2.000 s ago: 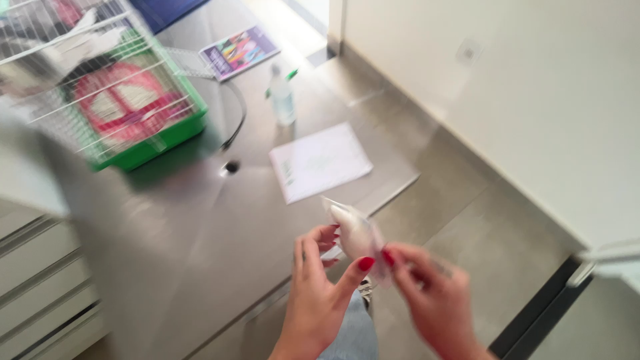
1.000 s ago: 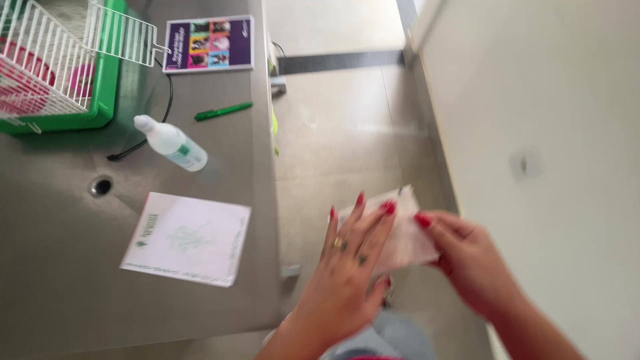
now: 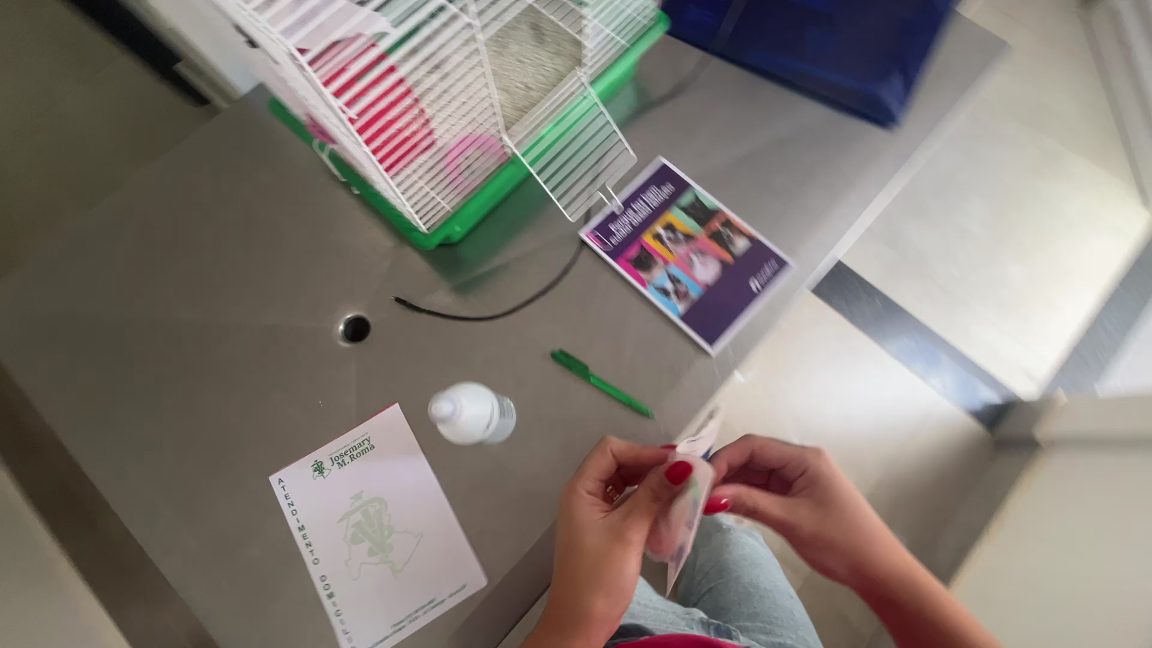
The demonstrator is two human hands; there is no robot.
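A small packet of clear film and paper (image 3: 684, 522) is held between my two hands, above my lap and beyond the table's near edge. My left hand (image 3: 607, 540) grips its left side with thumb and fingers. The fingertips of my right hand (image 3: 792, 504) pinch its upper right edge. What lies inside the packet is blurred and partly hidden by the fingers. Nearest to the hands on the metal table are a green pen (image 3: 601, 383) and a white plastic bottle (image 3: 472, 413), which stands upright. A printed notepad (image 3: 387, 540) lies to the left.
A white wire cage with a green base (image 3: 468, 211) stands on the metal table (image 3: 216, 333), its small wire door (image 3: 576, 148) swung outward. A printed leaflet (image 3: 688, 256), a black cable (image 3: 486, 317), a round hole (image 3: 355, 328) and a dark blue bag (image 3: 819, 54) are around it.
Both hands still hold the packet; it lay flatter under my left hand one second ago and is now tilted nearly edge-on. The view has swung toward the table and cage.
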